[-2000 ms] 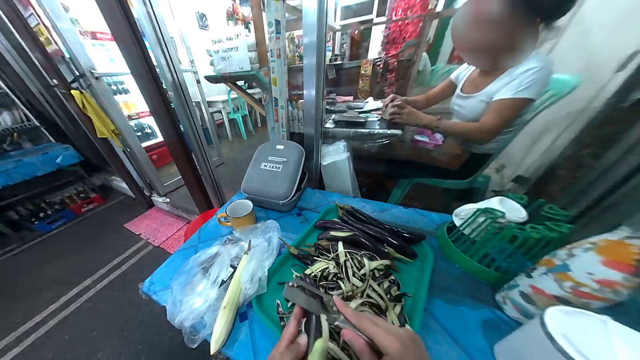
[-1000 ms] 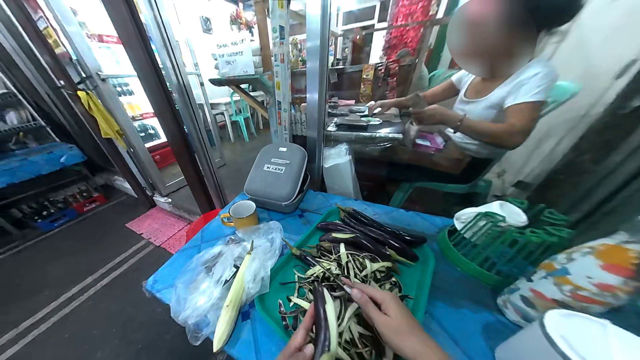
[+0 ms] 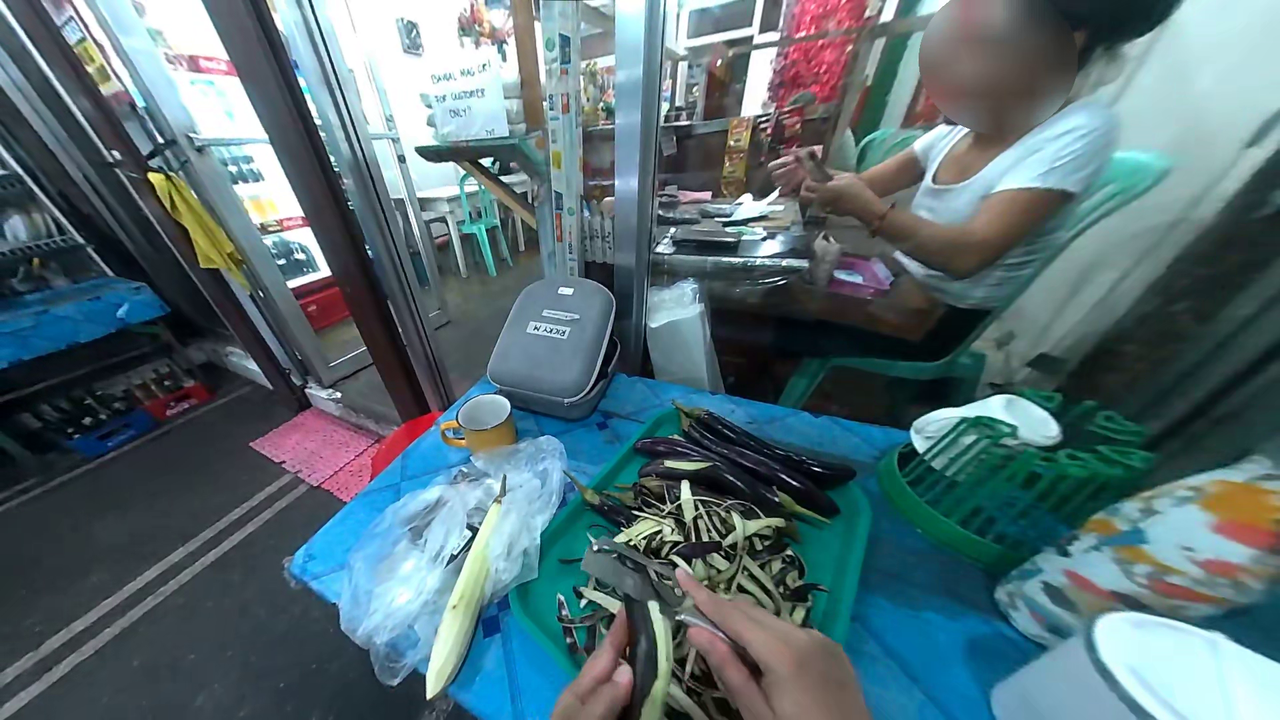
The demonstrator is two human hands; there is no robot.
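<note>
My left hand [image 3: 600,680] grips a partly peeled eggplant [image 3: 648,650] low over a green plastic tray [image 3: 850,560]. A metal-bladed peeler or knife [image 3: 625,572] is in my right hand [image 3: 775,655], its blade lying across the eggplant's upper end. Pale and purple peel strips [image 3: 750,550] heap up in the tray just beyond my hands. Several unpeeled, glossy purple eggplants [image 3: 740,455] lie at the tray's far side. To the left, a fully peeled eggplant [image 3: 465,600] rests on a clear plastic bag [image 3: 400,570].
A yellow mug [image 3: 487,425] and a grey zip case [image 3: 555,345] stand at the table's back left. On the right are a green plastic rack [image 3: 1000,500], a patterned cloth item [image 3: 1150,545] and a white container [image 3: 1150,670]. Behind the glass sits a person [image 3: 1000,200].
One second ago the blade was not plainly visible; now it lies across the eggplant's upper end. The seated person's hands have come together and risen.
</note>
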